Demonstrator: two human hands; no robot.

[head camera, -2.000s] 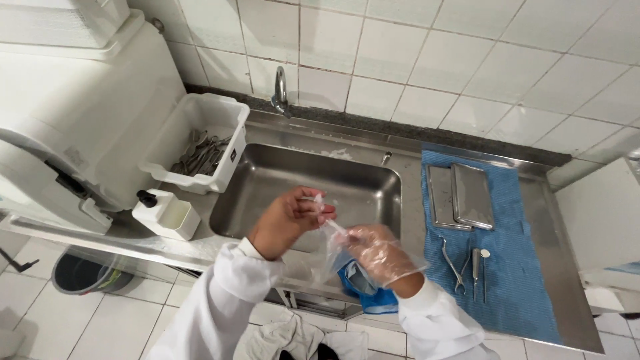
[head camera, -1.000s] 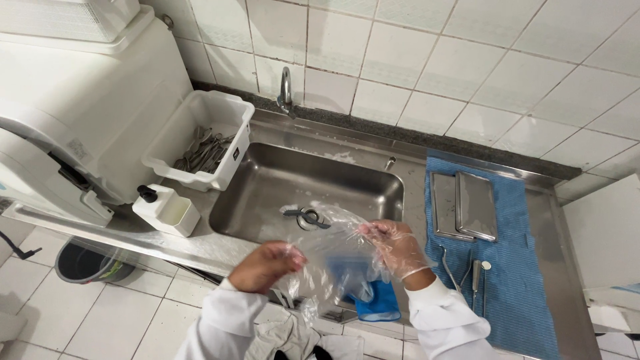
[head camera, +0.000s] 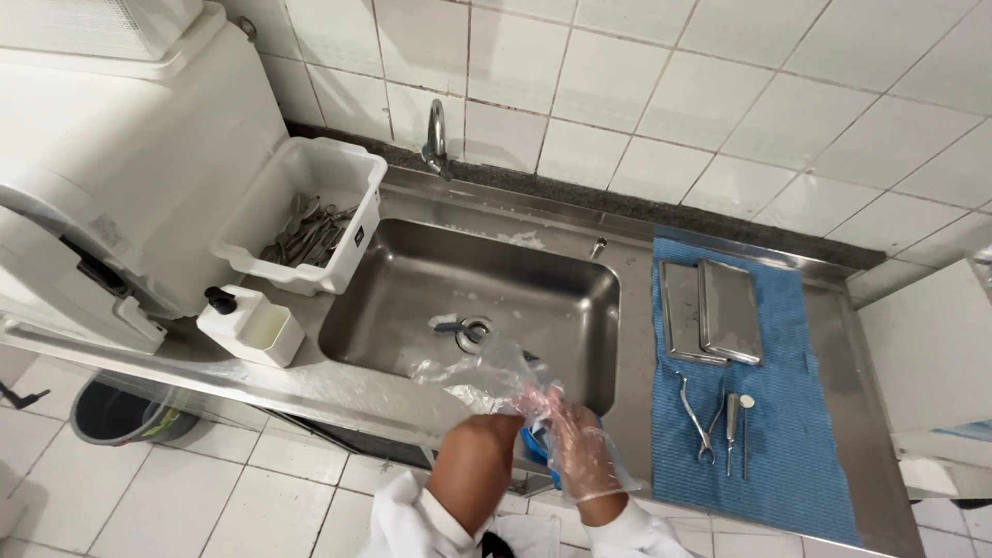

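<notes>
Over the front edge of the steel sink (head camera: 480, 294), my left hand (head camera: 477, 465) is bare, its fingers meeting the plastic at my other hand. My right hand (head camera: 577, 449) wears a thin clear plastic glove (head camera: 612, 473) that flares loosely at the wrist. More clear plastic film (head camera: 473, 376) spreads from the fingers over the sink's near rim; which hand grips it is hard to tell. Something blue (head camera: 535, 443) shows partly behind my right hand. A dark-handled brush or tool (head camera: 449, 328) lies by the drain.
A white plastic bin (head camera: 287, 271) of metal instruments and a white soap dispenser (head camera: 248, 325) stand left of the sink. On the right, a blue cloth (head camera: 775, 434) bears metal trays (head camera: 728, 310), dental forceps (head camera: 695, 418) and a mouth mirror (head camera: 746, 401). A faucet (head camera: 436, 139) rises behind.
My hands, apart one second ago with the clear plastic spread between them, have come together. The brush or tool by the drain shows more fully.
</notes>
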